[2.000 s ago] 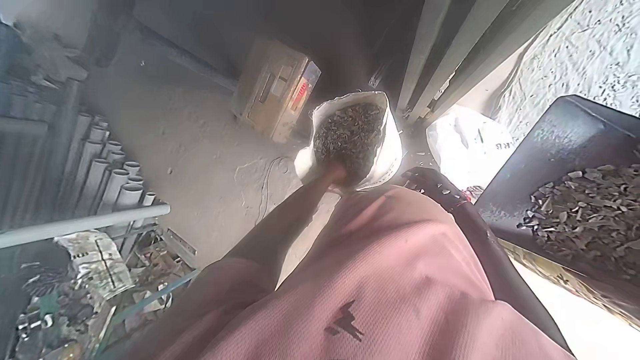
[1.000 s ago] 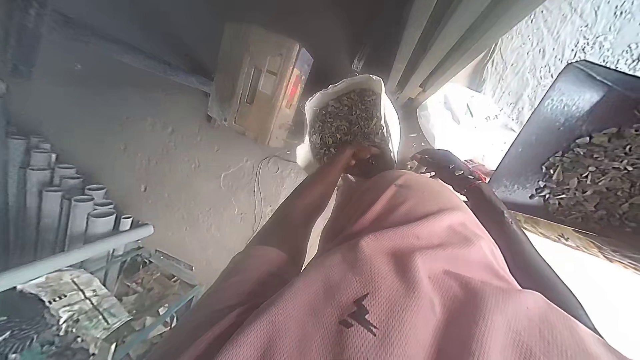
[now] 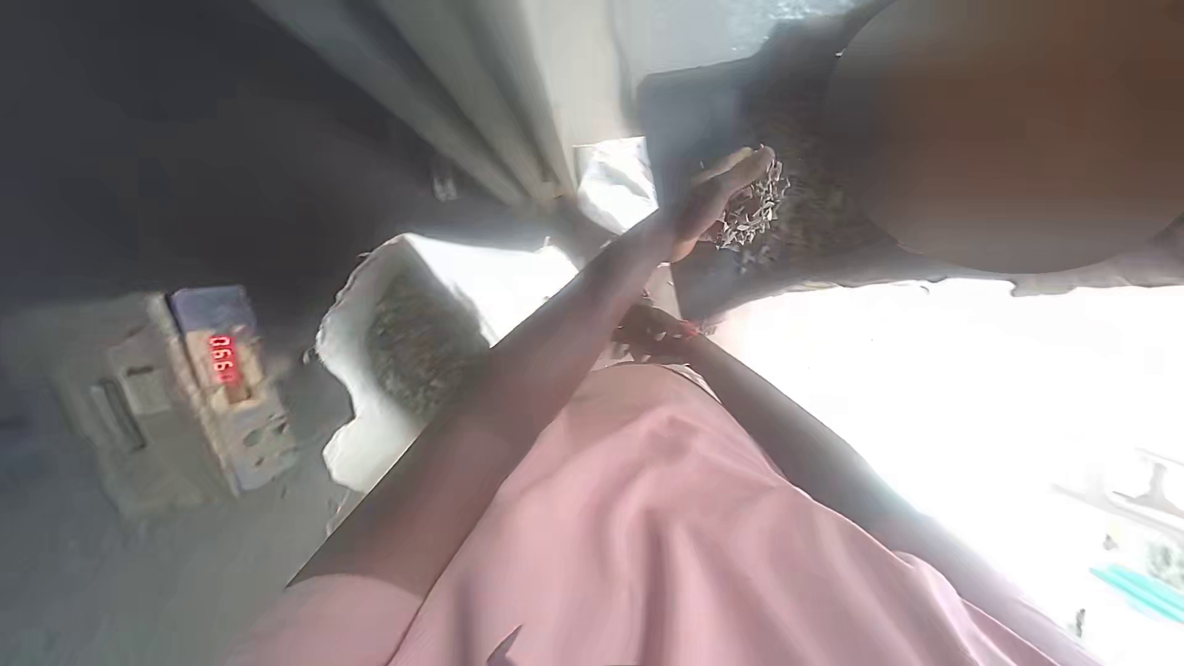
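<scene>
My left hand (image 3: 717, 199) reaches across to the dark tray (image 3: 689, 106), its palm against a clump of dry, pale flakes (image 3: 757, 211); blur hides whether its fingers close on them. Lower down, close to the pink shirt, is my right hand (image 3: 652, 328), dark and blurred, with a red band at the wrist. Small pale bits show around its fingers, but its grip is unclear. Left of my left forearm, a white sack (image 3: 356, 449) gapes at the top with dry chopped material (image 3: 416, 347) inside.
A box-shaped device (image 3: 208, 388) with red lit digits stands left of the sack. Pale upright panels or posts (image 3: 462, 83) rise behind it. A large, blurred round shape (image 3: 1008, 129) covers part of the tray area at right. White plastic (image 3: 618, 180) lies between posts and tray.
My left hand has moved right, from the sack to the flakes at the tray. The view has shifted strongly; the pipes at the left are out of sight.
</scene>
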